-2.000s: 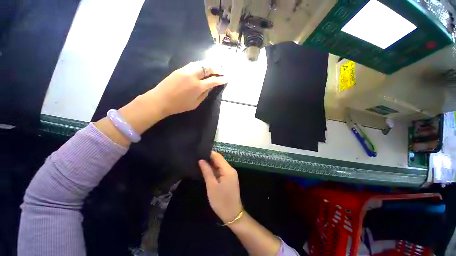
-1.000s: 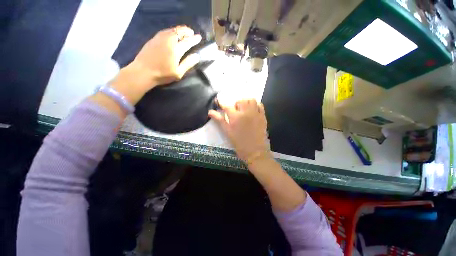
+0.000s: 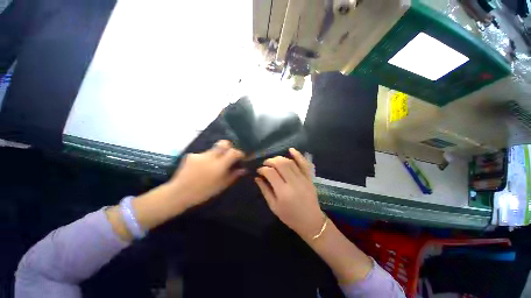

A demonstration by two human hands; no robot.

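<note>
A dark garment panel (image 3: pixel 224 125) lies over the front edge of the table and hangs down in front of me. My left hand (image 3: pixel 206 174) pinches its folded edge. My right hand (image 3: pixel 288 189) grips the same cloth just to the right, the two hands close together. The cloth's upper part reaches up below the presser foot and needle (image 3: pixel 283 70), where the bright lamp glare hides detail. A stack of dark cut pieces (image 3: pixel 343 131) lies right of the needle.
The control panel (image 3: pixel 434 55) with its white screen is at upper right. Blue and green thread snips (image 3: pixel 417 176) and a small dark tray (image 3: pixel 488 170) lie on the right. A red basket (image 3: pixel 402 256) is below the table. More dark cloth (image 3: pixel 49 64) is at far left.
The panel has been drawn off the table's left part towards me, baring the white top. Both hands have come down to the front edge and closer together.
</note>
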